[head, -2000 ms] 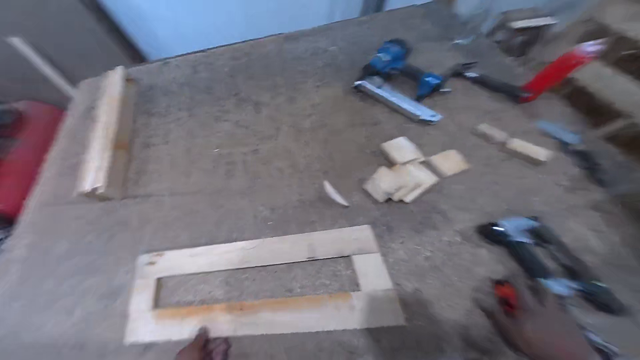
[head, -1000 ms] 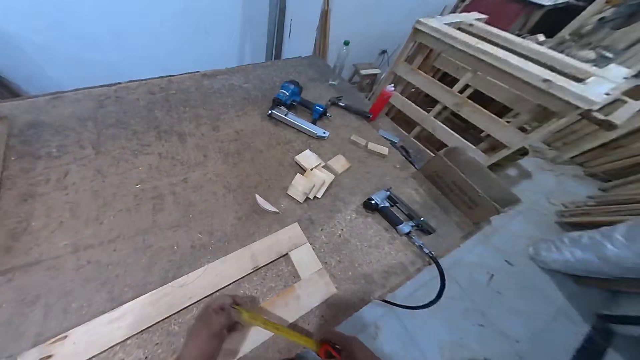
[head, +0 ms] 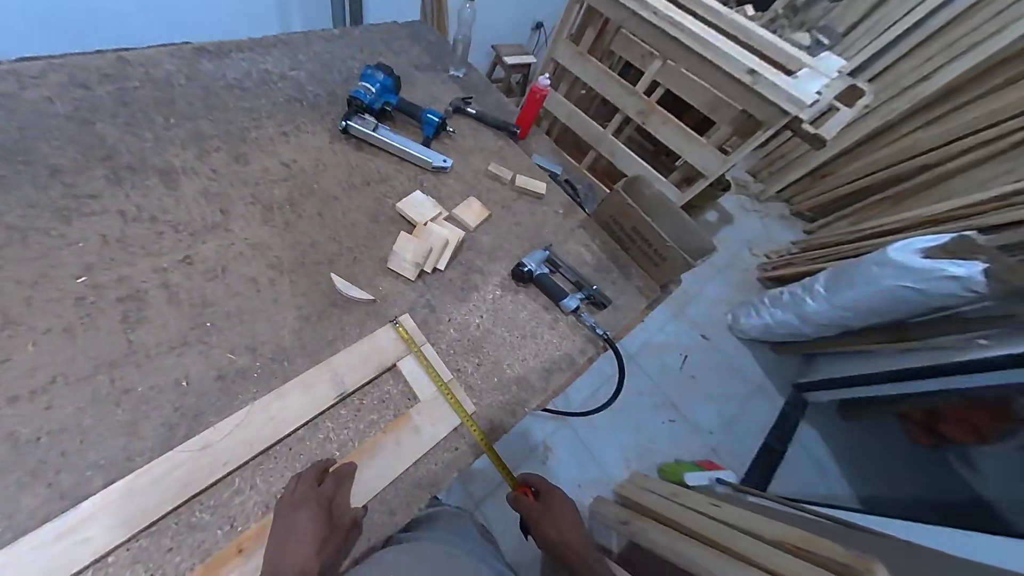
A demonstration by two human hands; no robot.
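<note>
A rectangular frame of flat wooden boards [head: 240, 432] lies at the near side of the workbench. Across its short end runs the yellow blade of a tape measure [head: 460, 408], its hook at the far board's outer corner. My right hand [head: 552, 520] grips the tape's case, of which a little red and black shows, just off the bench edge. My left hand [head: 314, 516] rests on the frame's near board, fingers bent, with nothing seen in it. Small wooden blocks [head: 418, 208] lie beyond the frame, beside a curved wood offcut [head: 352, 288].
A silver air stapler [head: 552, 280] with a black hose, a blue pneumatic nailer [head: 392, 112], a hammer [head: 484, 116] and a red bottle [head: 532, 108] lie or stand on the bench. A cardboard box [head: 648, 228] sits at its right edge; stacked lumber [head: 912, 152] is beyond.
The tape blade now spans the frame's end; a second ago it was between my two hands. My left hand has gone from the blade to the near board. The view has swung right since the oldest frame.
</note>
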